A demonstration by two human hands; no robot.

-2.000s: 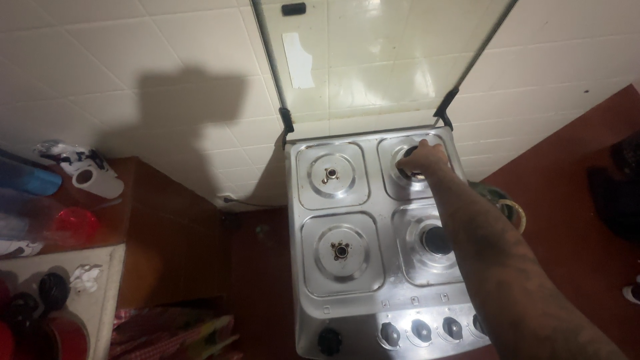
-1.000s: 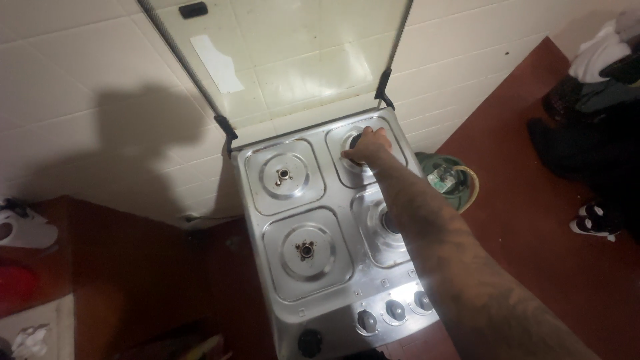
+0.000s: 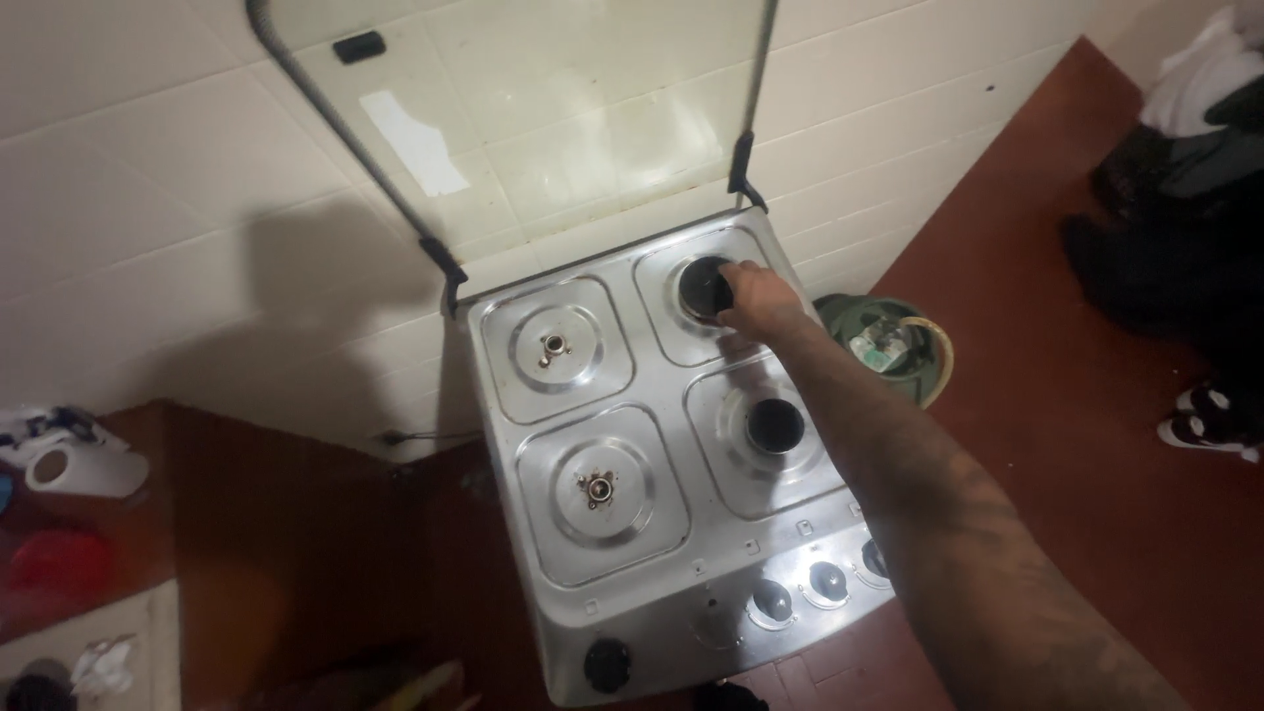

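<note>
My right hand (image 3: 758,301) reaches over the stainless-steel gas stove (image 3: 614,591), its fingers at the right edge of a black burner cap (image 3: 705,286) on the back right burner. A second black burner cap (image 3: 775,427) sits on the front right burner. On the left side, the back burner seat (image 3: 555,346) and the front burner seat (image 3: 599,489) are bare, with brown residue around the front one. The glass lid (image 3: 592,128) stands raised against the tiled wall. My left hand is out of view.
Right of the stove a green bucket (image 3: 839,314) stands on the red floor, with dark and white cloth (image 3: 1175,197) farther right. A roll of white paper (image 3: 84,468) and a red item (image 3: 59,573) lie at the left. Black knobs (image 3: 827,583) line the stove's front.
The view has shifted. My right hand stays at the back right burner; its fingers now sit at the cap's right edge, leaving more of the black cap visible.
</note>
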